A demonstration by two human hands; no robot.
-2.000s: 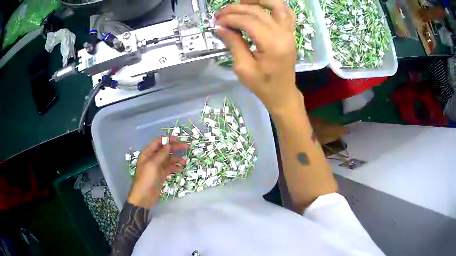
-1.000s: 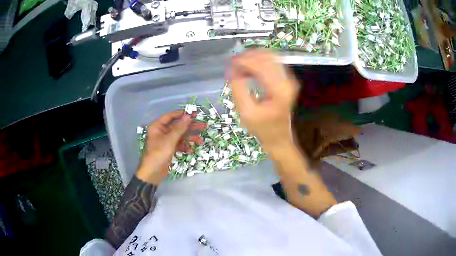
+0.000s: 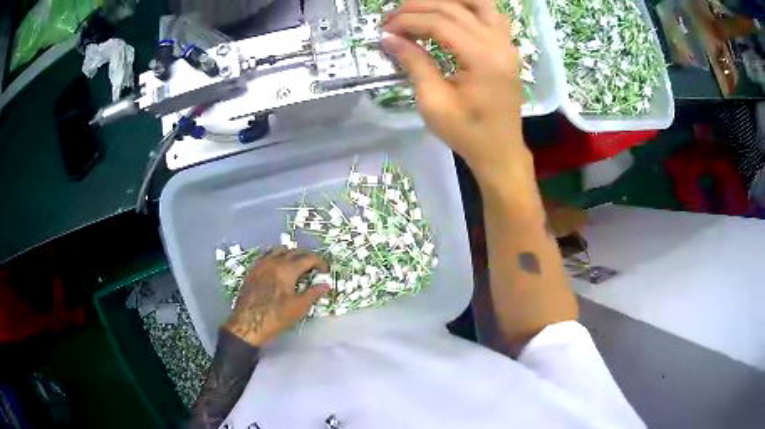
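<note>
A grey-white lap tub (image 3: 453, 209) holds a loose pile of small assemblies (image 3: 369, 235) with white blocks and thin green stems. My left hand (image 3: 277, 289) is in the tub, back up, its curled fingertips among the parts; whether it grips one I cannot tell. My right hand (image 3: 457, 75) is at the right end of the silver assembly fixture (image 3: 277, 71), thumb and index finger close together by the nest (image 3: 356, 42). Any part between those fingertips is too small to tell.
Two bench tubs (image 3: 616, 121) with similar parts stand right of the fixture. A dark phone-like object (image 3: 77, 130) and a white plastic bag (image 3: 111, 63) lie at left. A green-rimmed bin (image 3: 126, 356) is below left. A white surface (image 3: 688, 268) is at right.
My right hand has gone from above the lap tub up to the fixture's right end. My left hand has turned back up and lowered into the pile. The view has shifted.
</note>
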